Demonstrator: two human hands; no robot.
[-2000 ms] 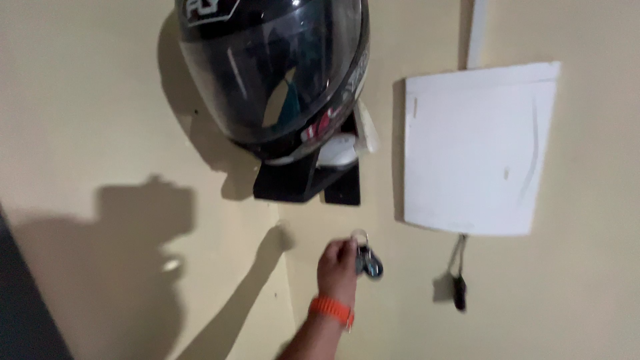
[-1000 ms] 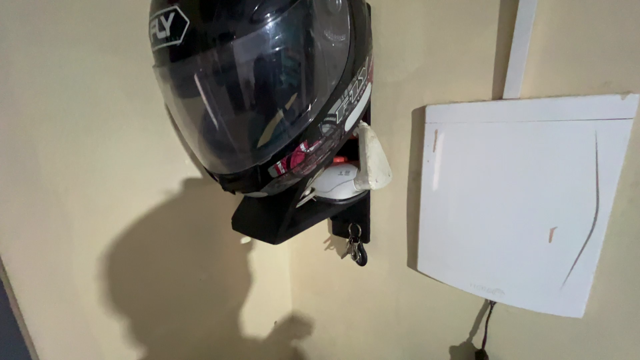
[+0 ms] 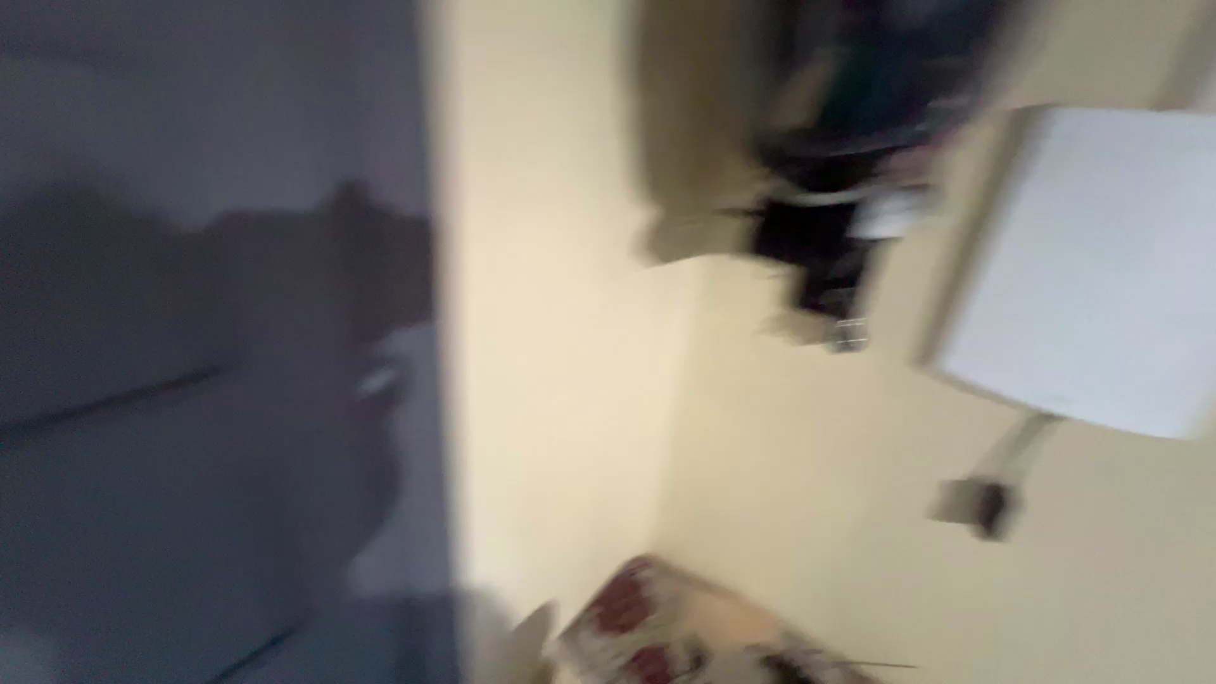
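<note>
Neither of my hands shows in the blurred head view. A set of keys hangs at the lower end of a black wall bracket. Above it, the dark motorcycle helmet rests on the bracket, its top cut off by the frame. A small white object is tucked between helmet and bracket; blur hides its details.
A white wall-mounted cover is at the right, with a small dark object hanging on a cord beneath it. A dark door-like panel fills the left. Patterned fabric shows at the bottom.
Two seconds ago a hand with an orange wristband held the keys below the bracket; one second ago they hung from it, and they still do. The view has swung left.
</note>
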